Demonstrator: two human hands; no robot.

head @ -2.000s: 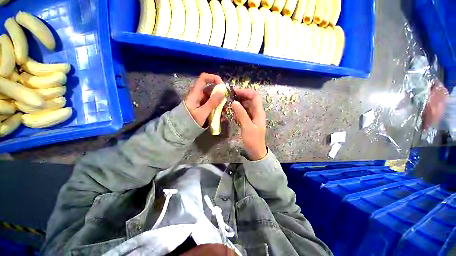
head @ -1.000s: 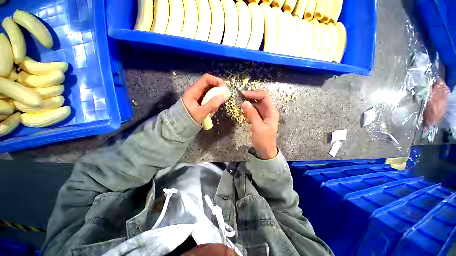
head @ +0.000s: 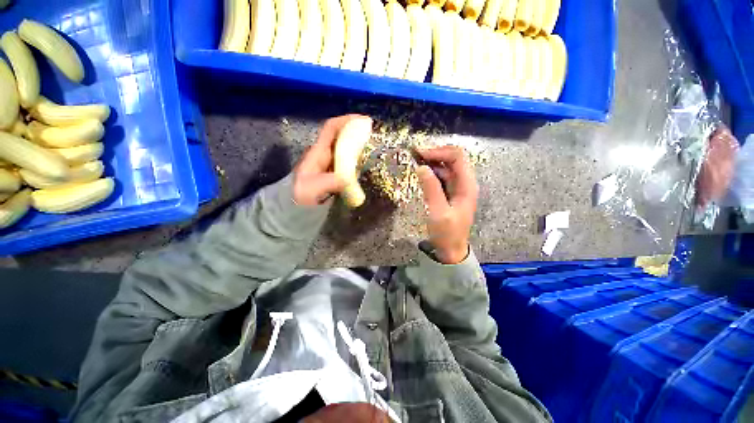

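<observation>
My left hand (head: 321, 169) holds a pale yellow imitation banana (head: 350, 157) over the worktable, its curved body lying along the fingers and thumb. My right hand (head: 448, 198) is to the right of it, apart from the banana, with thumb and forefinger pinched on a small dark cutting tool (head: 420, 158) that is mostly hidden in the fingers. Yellow trimmings (head: 395, 178) lie scattered on the table between and beyond my hands.
A blue tray (head: 397, 81) at the top holds bananas in neat rows. A blue tray (head: 157, 124) at left holds a loose pile. White scraps (head: 556, 221) and crumpled clear film (head: 653, 178) lie at right. Stacked blue crates (head: 612, 330) stand below right. A blurry pinkish shape is at far right.
My right hand has moved right, away from the banana, with the tool. My left hand has shifted slightly left and the banana has turned more upright in it, showing more of its length.
</observation>
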